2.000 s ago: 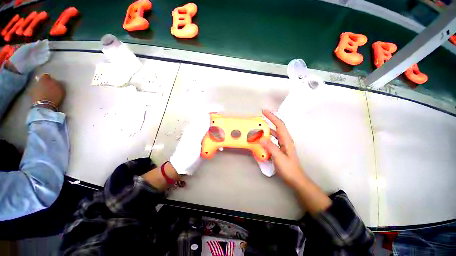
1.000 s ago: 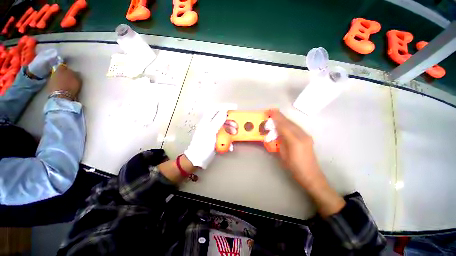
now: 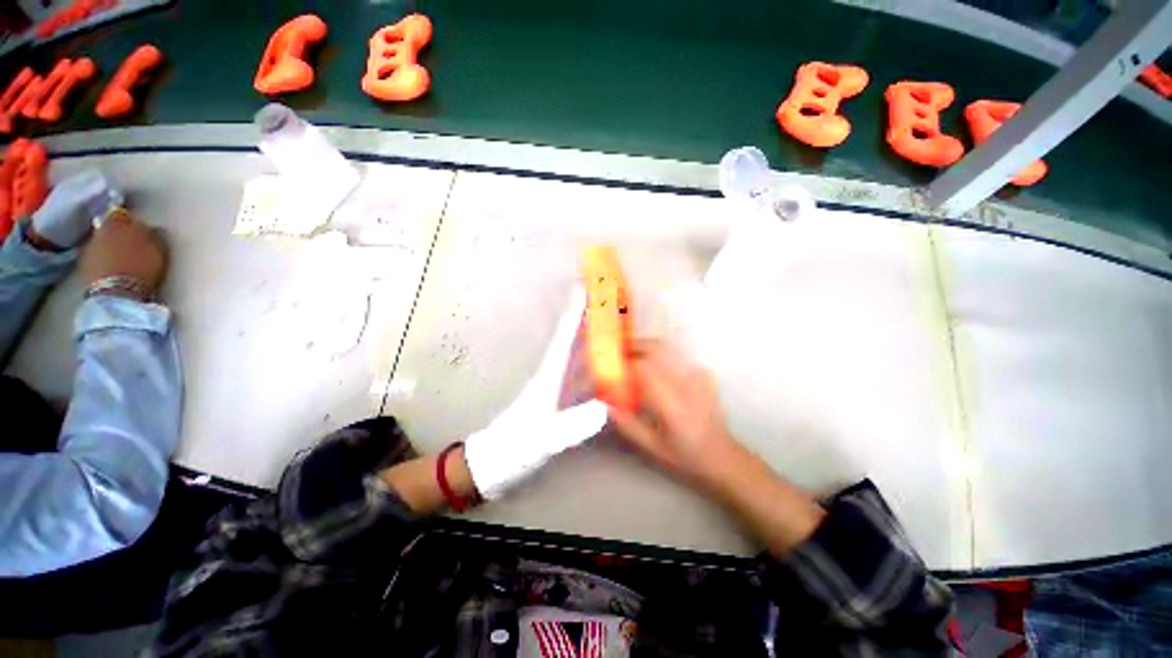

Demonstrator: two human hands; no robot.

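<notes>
An orange controller grip shell [image 3: 605,321] is held over the bench in front of me, turned so its narrow side shows, its length running away from me. My left hand [image 3: 537,418], in a white glove, holds it from the left. My bare right hand [image 3: 681,409] is on its near right side, blurred, with the fingers partly hidden. A pale blur lies just right of the shell; I cannot tell whether it is a cloth. A translucent white bottle [image 3: 754,244] with a round open lid stands ahead to the right.
Orange shells [image 3: 396,59] lie spaced on the green conveyor belt [image 3: 617,77]. A grey metal post [image 3: 1028,135] rises at right. A second bottle [image 3: 306,157] stands at left by a pale yellow pad [image 3: 273,206]. A person's arms [image 3: 122,373] work at far left.
The shell has turned from facing me flat and crosswise to narrow side up, pointing away. My right hand has moved to its near right side. Shells on the belt have shifted left relative to the bench.
</notes>
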